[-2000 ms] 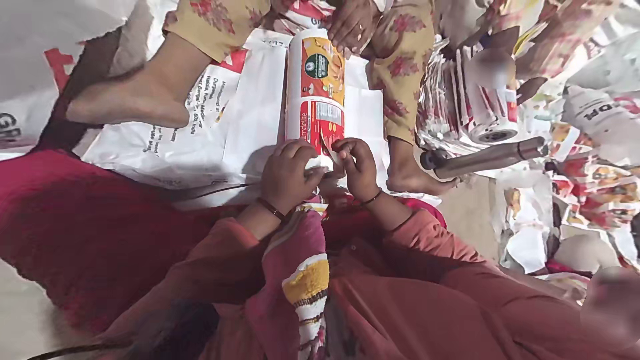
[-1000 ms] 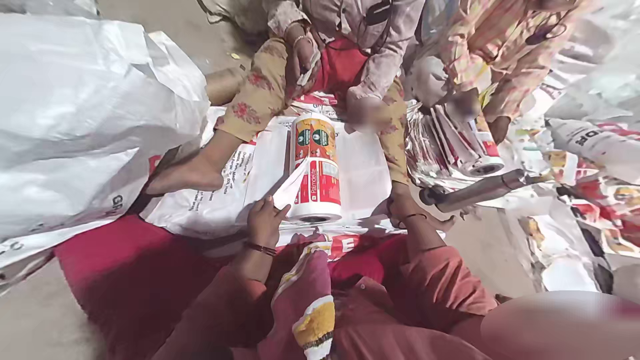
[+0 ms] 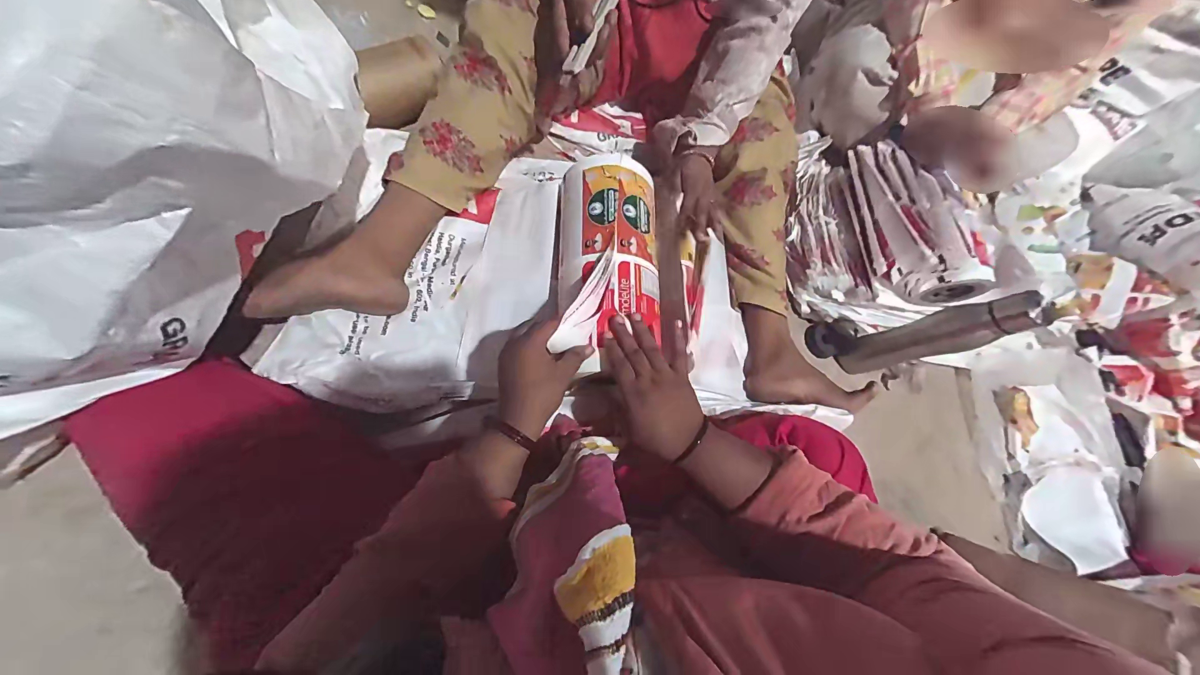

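A stack of printed plastic packaging film (image 3: 614, 234), red, orange and white, curves over a rounded support on white sheeting (image 3: 511, 253) in front of me. My left hand (image 3: 539, 370) pinches the near left corner of the top piece, which is lifted and folded back. Flat on the near end of the stack lies my right hand (image 3: 652, 384), its fingers spread. Right of the stack, another person's hand (image 3: 696, 187) reaches down beside its edge.
A seated person's bare feet (image 3: 342, 281) flank the stack. To the right are a metal cylinder (image 3: 942, 333), a bundle of printed packets (image 3: 909, 225) and scattered plastic pieces (image 3: 1069, 478). Large white plastic sacks (image 3: 169, 169) fill the upper left. A red cloth (image 3: 244, 469) lies at lower left.
My right hand has moved from the right, near the other person's foot, onto the near end of the stack. My left hand keeps hold of the lifted corner.
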